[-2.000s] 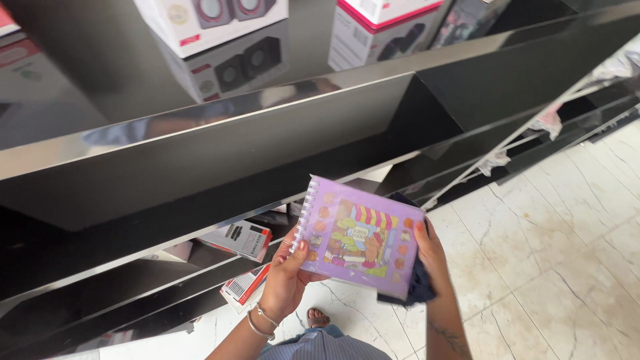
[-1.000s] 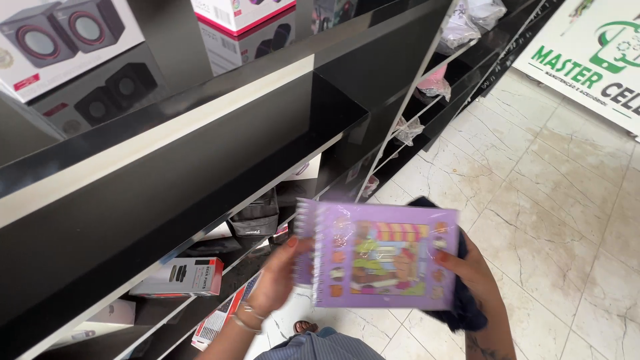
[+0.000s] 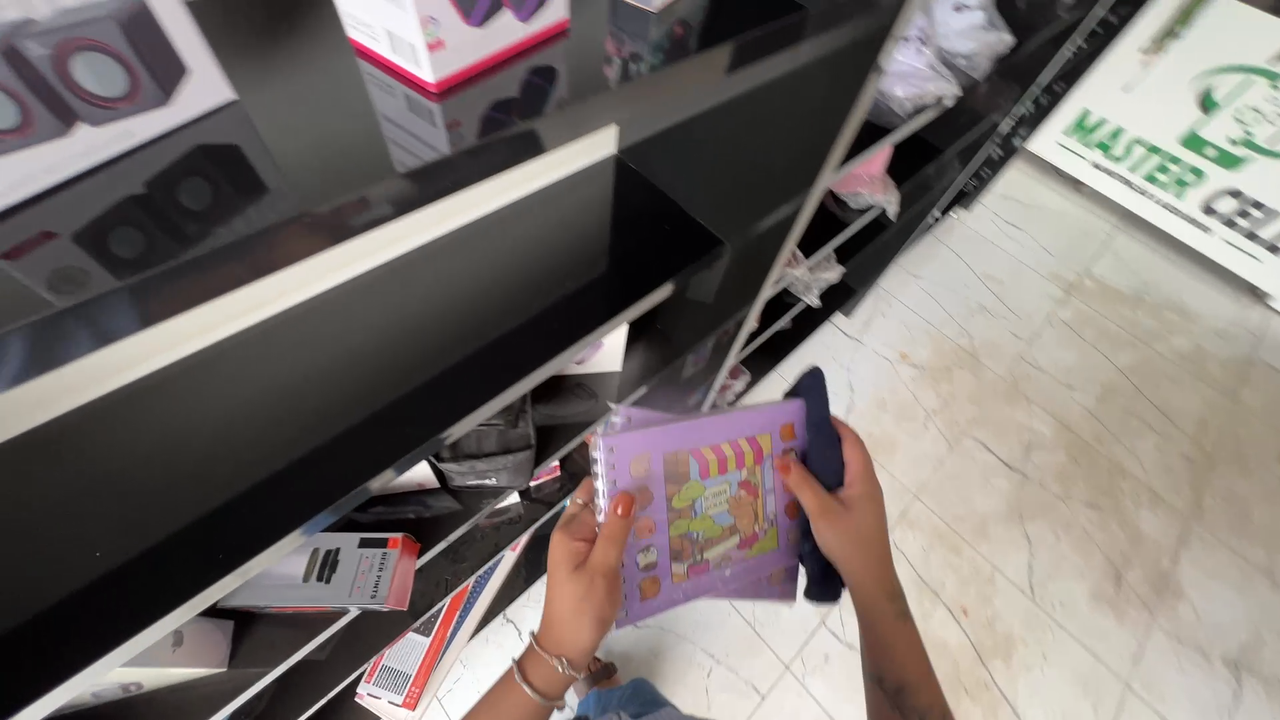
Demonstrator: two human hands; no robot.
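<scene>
A purple spiral-bound notebook [image 3: 715, 505] with a cartoon shop picture on its cover is held between both hands. My left hand [image 3: 590, 560] grips it at the spiral edge, thumb on the cover. On the opposite edge, my right hand [image 3: 835, 490] holds the notebook with its thumb on top, together with a dark blue cloth-like item [image 3: 820, 470] behind it. Part of a second purple cover shows beneath the notebook; whether it is a separate book, I cannot tell.
Glossy black shelving [image 3: 420, 290] runs diagonally at the left, bearing a boxed speaker set [image 3: 110, 80] and a white and pink box [image 3: 450, 40]. Lower down lie a red and grey box [image 3: 325, 572] and a dark pouch [image 3: 490, 450]. A printed sign [image 3: 1190, 130] stands over the marble-look floor [image 3: 1060, 450].
The notebook has tilted, its spiral side now lower, and a purple cover shows askew beneath it. Both hands still hold on. The view has swung right, bringing in the sign.
</scene>
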